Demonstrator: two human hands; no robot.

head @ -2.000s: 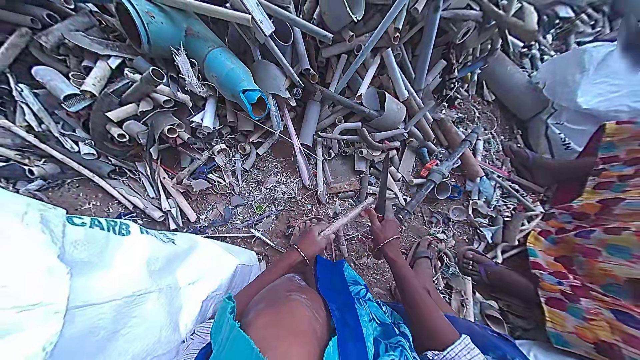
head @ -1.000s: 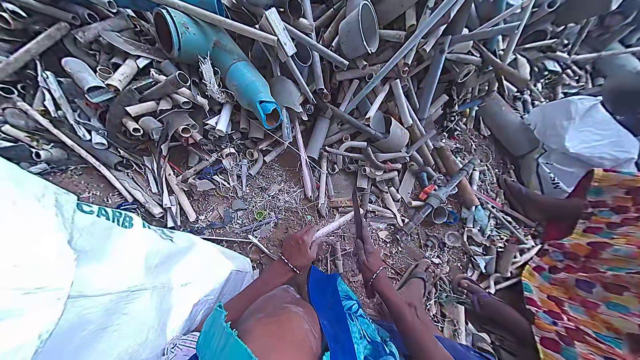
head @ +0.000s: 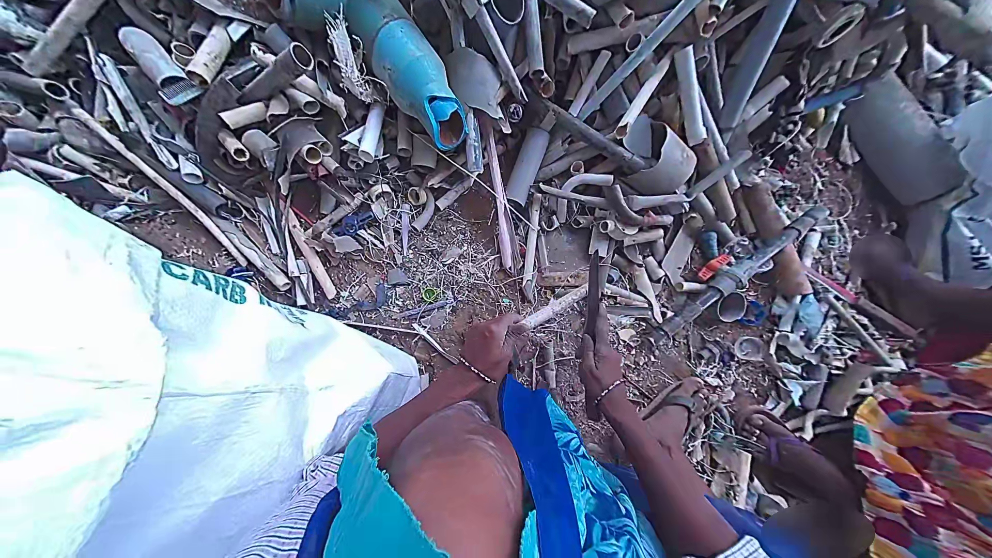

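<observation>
My left hand [head: 494, 346] grips the near end of a pale, narrow plastic pipe [head: 555, 307], which points up and to the right. My right hand [head: 601, 366] is closed around a dark, flat metal blade or bar [head: 594, 298], held upright just right of the pipe. The pipe's far end lies near the blade; whether they touch is unclear. Each wrist has a beaded bracelet. Around and beyond both hands lie scrap pipes, and a large blue pipe piece [head: 411, 74] with a broken mouth rests on the pile.
A large white woven sack [head: 232, 372] fills the left side. Grey pipe lengths [head: 744, 271] and fittings lie at the right, beside another person's feet [head: 759, 434] and patterned cloth [head: 922, 457]. Another white sack [head: 969, 240] stands at the right edge. Debris covers the ground in front.
One second ago the hands were closer together, with the blade against the pipe's far side. My right hand now stands a little farther from my left, both still holding their pieces.
</observation>
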